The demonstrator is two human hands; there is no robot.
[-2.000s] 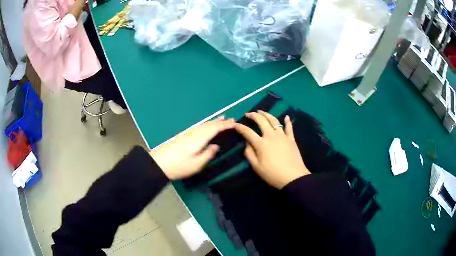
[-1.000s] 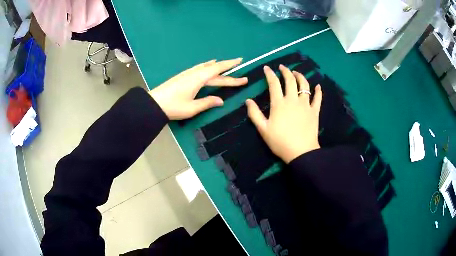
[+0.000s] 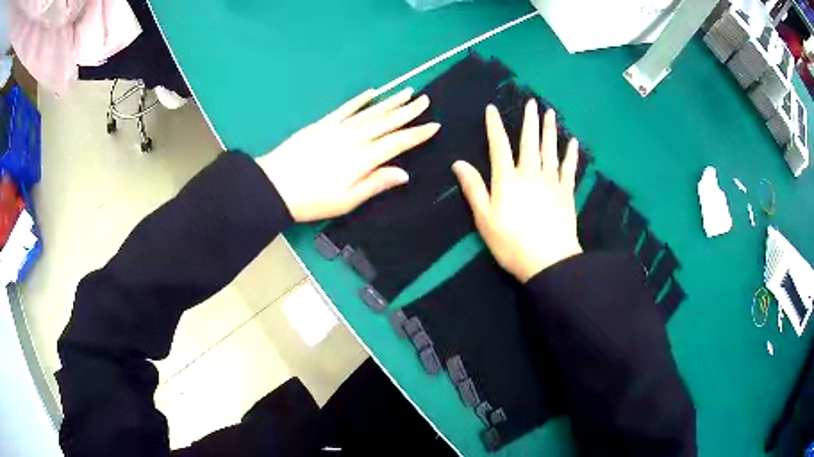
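Black fabric straps [image 3: 482,330] lie side by side on the green table, forming a ragged-edged sheet. Small grey tabs show at their ends along the table's near left edge. A narrow gap of green splits the sheet into an upper and a lower part. My left hand [image 3: 344,165] lies flat, fingers spread, on the upper left part. My right hand [image 3: 527,196] lies flat, fingers spread, on the middle of the sheet. Neither hand grips a strap. My right sleeve hides part of the lower straps.
A white bag [image 3: 598,22] and a metal post [image 3: 674,45] stand at the back. Stacked white cards [image 3: 759,80] line the far right; another card stack [image 3: 790,277], white scraps [image 3: 713,203] and rubber bands [image 3: 760,306] lie right. A person in pink [image 3: 76,36] is at upper left.
The upper straps have been drawn together into a closed block, and a gap now separates them from the lower ones. Both hands stay flat on the straps. The view has shifted.
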